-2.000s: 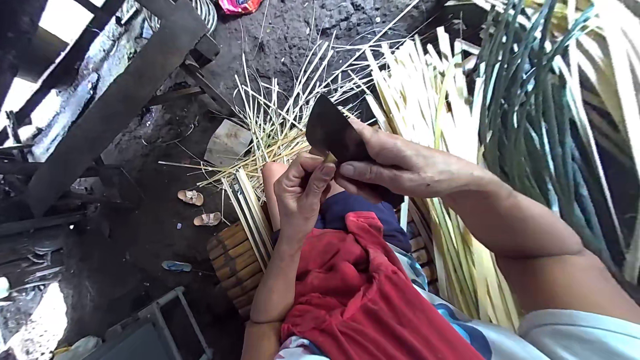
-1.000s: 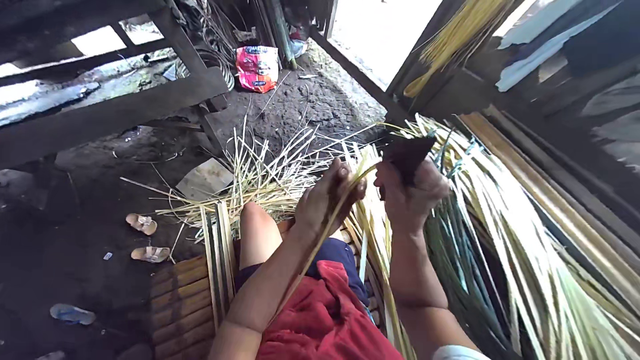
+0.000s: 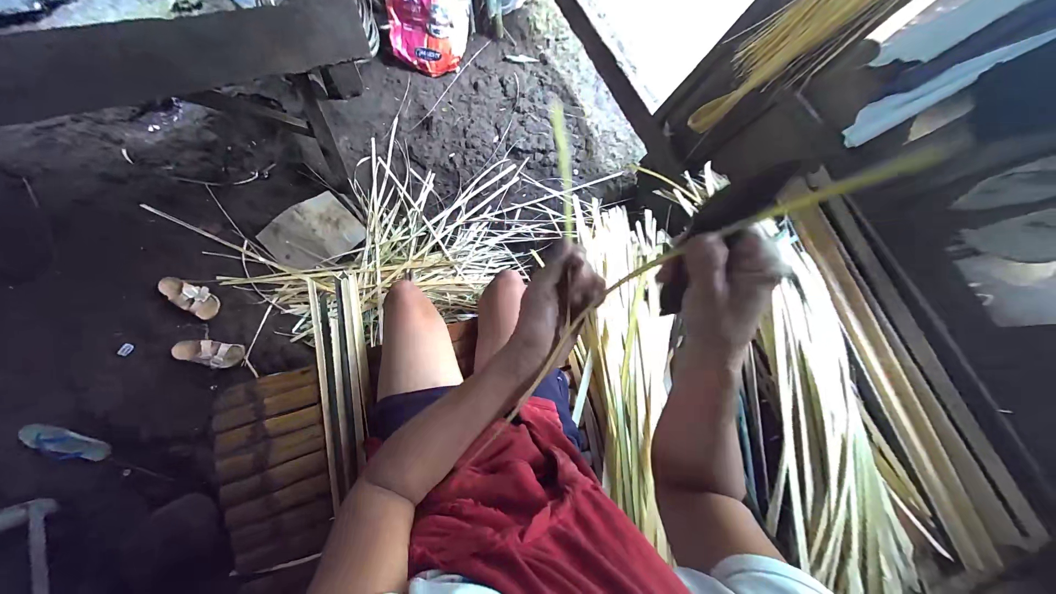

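My left hand point(image 3: 557, 301), above my knees, is closed on a thin pale strip point(image 3: 635, 272), likely bamboo. The strip runs from there up to the right, past my other hand, and one end trails down over my left forearm; a blurred tip also rises above the left fist. Up and to the right, my right hand point(image 3: 726, 280) grips a broad dark blade point(image 3: 742, 198), blurred by motion, with the strip passing against it. A red cloth point(image 3: 528, 503) lies on my lap. Beside my right arm lie bundles of long pale strips point(image 3: 627, 371).
Loose thin strips point(image 3: 445, 223) litter the floor ahead. A slatted bamboo bench point(image 3: 272, 470) is under me, with flat slats point(image 3: 338, 379) on it. Sandals point(image 3: 190, 297) and a slipper point(image 3: 64, 442) lie at left. A dark beam point(image 3: 181, 58) crosses the upper left; a red bag point(image 3: 429, 33) stands beyond.
Two seconds ago my hands were together at the blade; now they are apart, with the strip stretched between them. The right hand has moved away to the right. The view has swung.
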